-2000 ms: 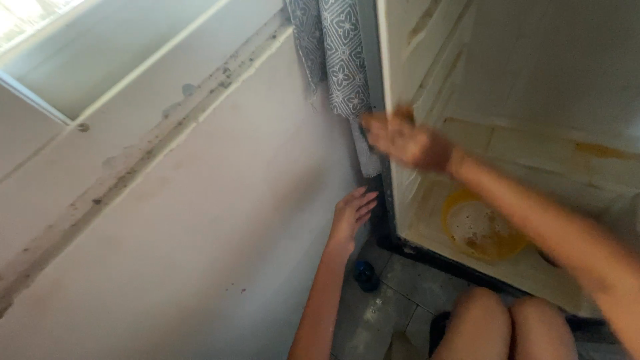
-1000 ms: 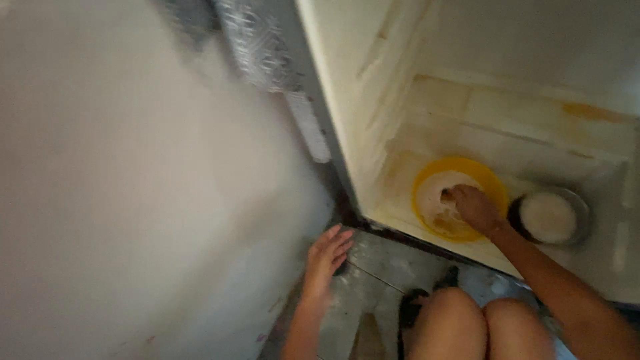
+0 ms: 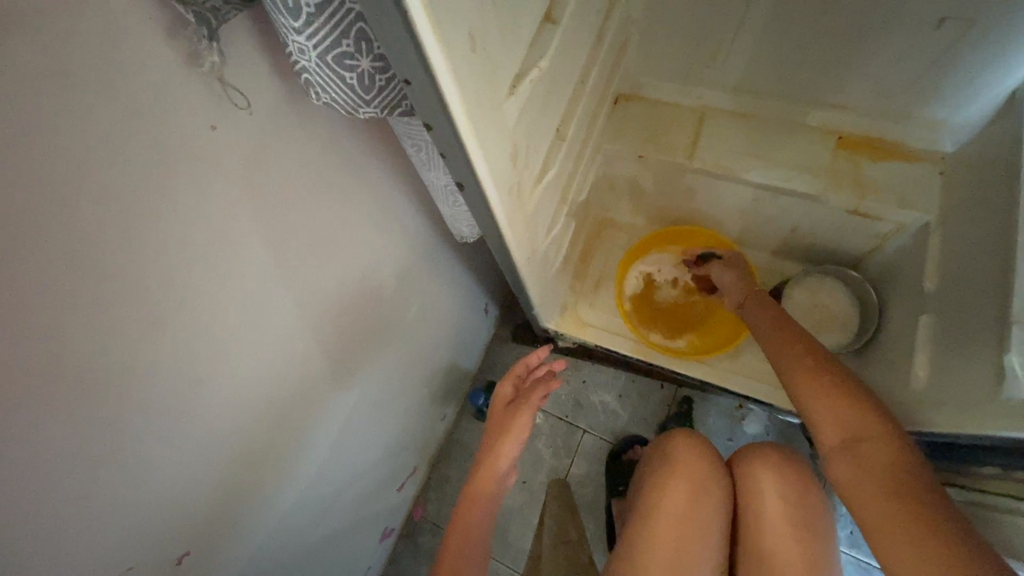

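Note:
Over the right side of a yellow plastic basin [image 3: 680, 344] is my right hand [image 3: 724, 278], its fingers closed on a small dark and reddish-brown thing, perhaps a scrubbing pad. Foamy, brownish water [image 3: 668, 308] lies in the basin, which stands on the stained floor of an open refrigerator cabinet [image 3: 592, 320]. A round metal pot [image 3: 866, 308] with whitish contents sits just right of the basin, partly behind my right wrist. My left hand [image 3: 524, 388] is held with fingers apart and nothing in it, near the cabinet's lower front corner.
A pale wall [image 3: 240, 320] fills the left side. Patterned grey cloth [image 3: 352, 60] hangs beside the cabinet's edge. On the tiled floor [image 3: 552, 448] are a small blue object [image 3: 482, 400] by the wall and a dark sandal [image 3: 620, 480] on my foot. My bent knees [image 3: 688, 480] are close to the cabinet.
Two seconds ago my right hand was raised by the cabinet's left edge; it came down to the basin and is still there. The view has swung right and down.

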